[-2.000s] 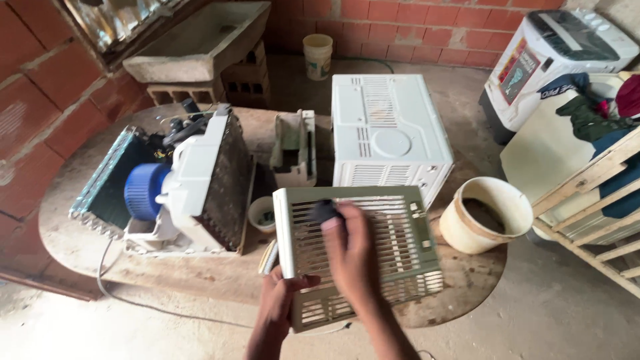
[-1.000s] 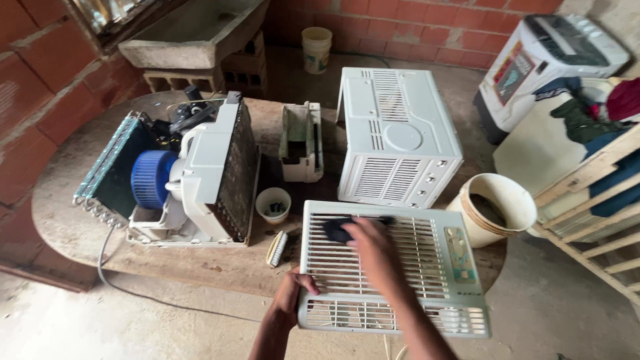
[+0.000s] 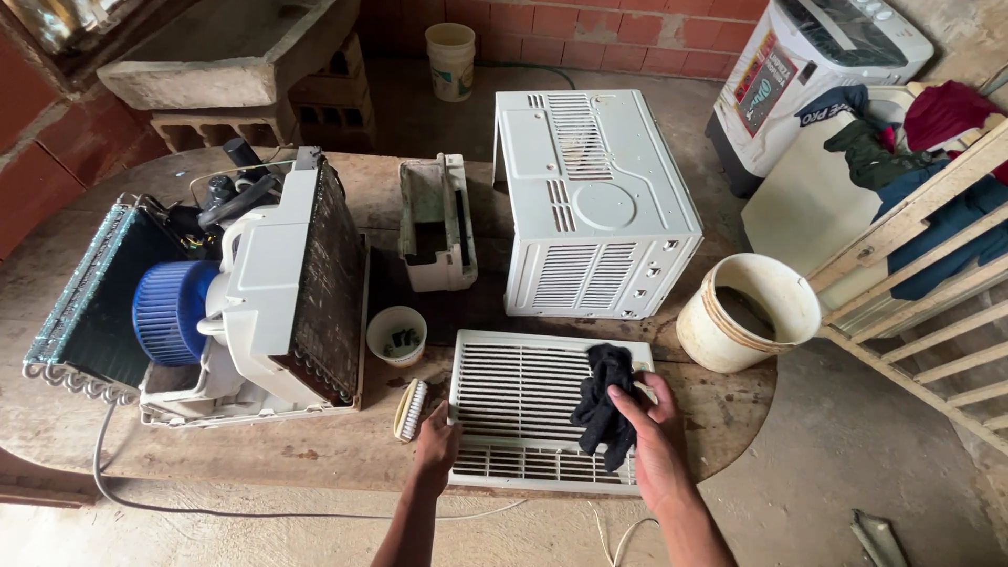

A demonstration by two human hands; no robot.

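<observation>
A white slatted front grille of an air conditioner [image 3: 520, 394] lies flat at the near edge of the wooden table. My left hand [image 3: 438, 441] grips its left side, fingertips at the edge. Above the grille's right part, my right hand [image 3: 657, 429] holds a bunched black cloth [image 3: 608, 405], which looks like a knitted glove. A scrub brush with white bristles [image 3: 410, 409] lies just left of the grille. Behind the brush stands a small white cup [image 3: 396, 336] with small dark parts inside. The white metal air conditioner casing [image 3: 606, 205] stands behind the grille.
An opened air conditioner chassis with a blue blower wheel [image 3: 175, 313] fills the table's left side. A dirty plastic housing [image 3: 437, 224] sits mid-table. A white bucket holding dark liquid [image 3: 744, 315] is at the right edge, near a wooden slatted gate [image 3: 913, 228]. A cable [image 3: 236, 513] trails along the near side.
The grille, tilted up two seconds ago, now lies flat. My right hand has lifted the black cloth toward the grille's right end and turned so the thumb side shows.
</observation>
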